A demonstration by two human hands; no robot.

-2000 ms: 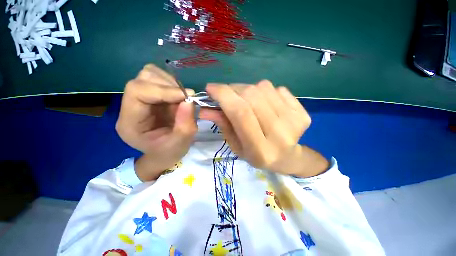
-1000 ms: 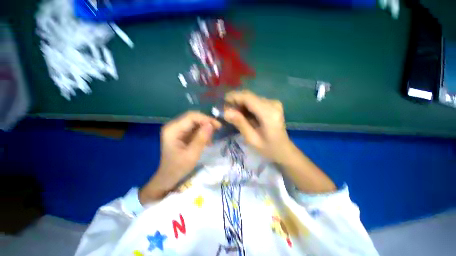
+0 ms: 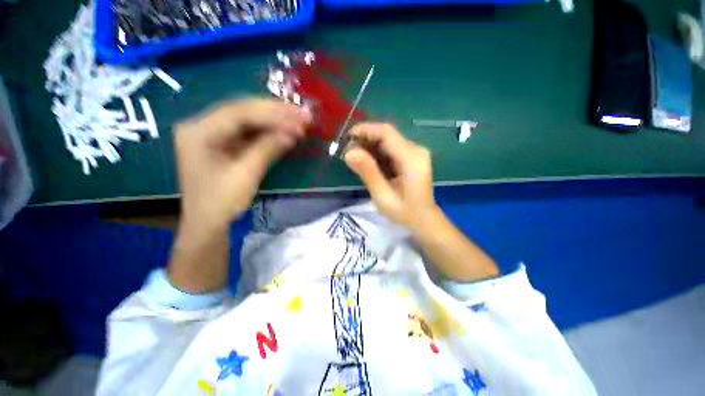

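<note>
My right hand [image 3: 396, 172] is at the bench edge, thumb and fingers pinched at the lower end of a thin silver rod [image 3: 359, 100]. The rod slants up and away, with a small white tip at its lower end; a small dark bit shows at the fingertips. My left hand [image 3: 226, 155] is raised to the left, blurred, fingers bent toward the red wires; whether it holds anything cannot be told. Red wire leads [image 3: 331, 87] with white ends lie behind the hands. A rod with a white tab [image 3: 464, 130] lies at right. White strips [image 3: 97, 116] are heaped at left.
A blue tray [image 3: 209, 45] of short metal parts stands at the back left, with another blue edge beside it. A black case [image 3: 621, 69] and a flat blue-grey device [image 3: 669, 85] lie at right. Clear plastic [image 3: 11, 166] shows at the far left. The green bench edge curves across.
The hands have moved apart; my left hand has gone left and up. The rod now shows slanting from my right fingertips. The view has shifted, bringing the blue tray's contents into sight.
</note>
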